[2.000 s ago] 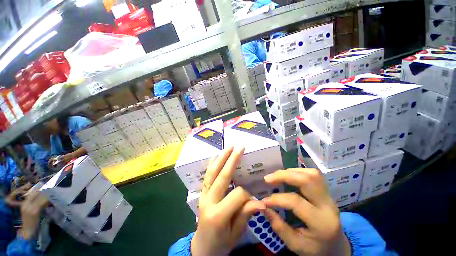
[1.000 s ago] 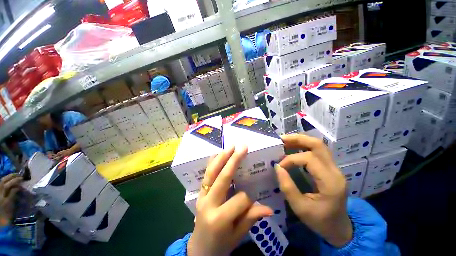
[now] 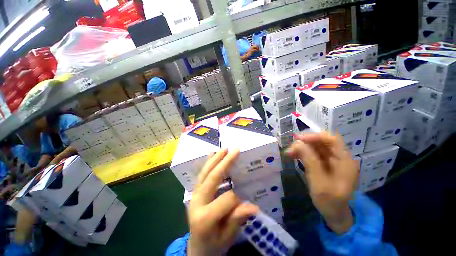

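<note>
My left hand (image 3: 215, 207) holds a white sticker sheet (image 3: 267, 235) with rows of blue dots, its fingers in front of the middle box stack. My right hand (image 3: 325, 175) is raised to the right of that stack, blurred, with fingers apart and no sticker visible on them. The top right phone gift box (image 3: 250, 145) of the middle stack has a blue dot (image 3: 270, 160) beside its barcode label. The top left phone gift box (image 3: 192, 155) is partly hidden by my left hand; no dot shows on its visible part.
Dotted box stacks (image 3: 340, 110) stand at right. Undotted boxes (image 3: 75, 195) lean at left, with a neighbouring worker's arm (image 3: 24, 227) beside them. A yellow strip (image 3: 140, 161) lies behind on the green bench (image 3: 145, 210). A grey shelf (image 3: 150, 57) crosses above.
A blue dot now sits on the middle stack's top right box. My right hand has come away from it to the right. The sticker sheet stays in my left hand.
</note>
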